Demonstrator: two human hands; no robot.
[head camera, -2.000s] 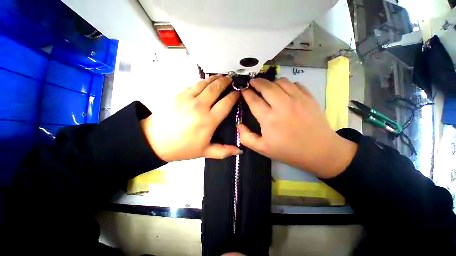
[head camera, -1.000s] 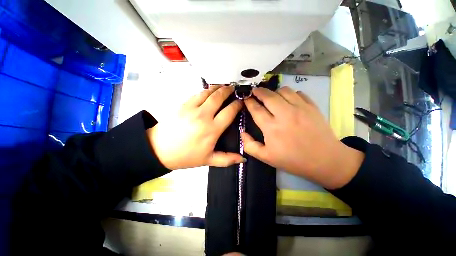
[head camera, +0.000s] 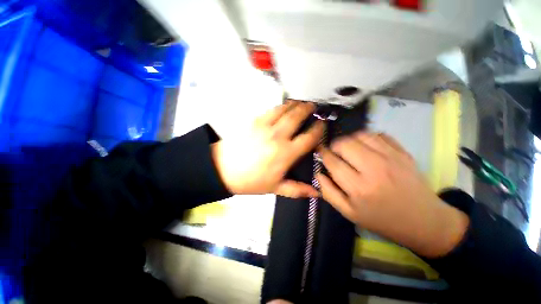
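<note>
A black zippered panel (head camera: 286, 237) runs from under the white sewing machine head (head camera: 332, 65) down over the table's front edge. Its silvery-pink zipper teeth (head camera: 311, 228) show down the middle. My left hand (head camera: 261, 151) lies on the panel's left half, fingertips near the clamp area and thumb at the teeth. My right hand (head camera: 385, 187) is blurred. Its fingertips are on the panel at the zipper line, lower than the left fingertips. A shiny metal part (head camera: 324, 116) shows under the head; the blur hides its detail.
Blue crates (head camera: 65, 89) stand at the left. Yellow tape (head camera: 446, 139) edges the pale bed at the right. Green-handled thread snips (head camera: 489, 172) lie right of it. The table's dark front edge (head camera: 237, 254) crosses below the hands.
The camera view has shifted and tilted. My right hand has drawn back from the clamp area, down along the zipper. My left hand stays near the clamp. The panel's lower end now slants left.
</note>
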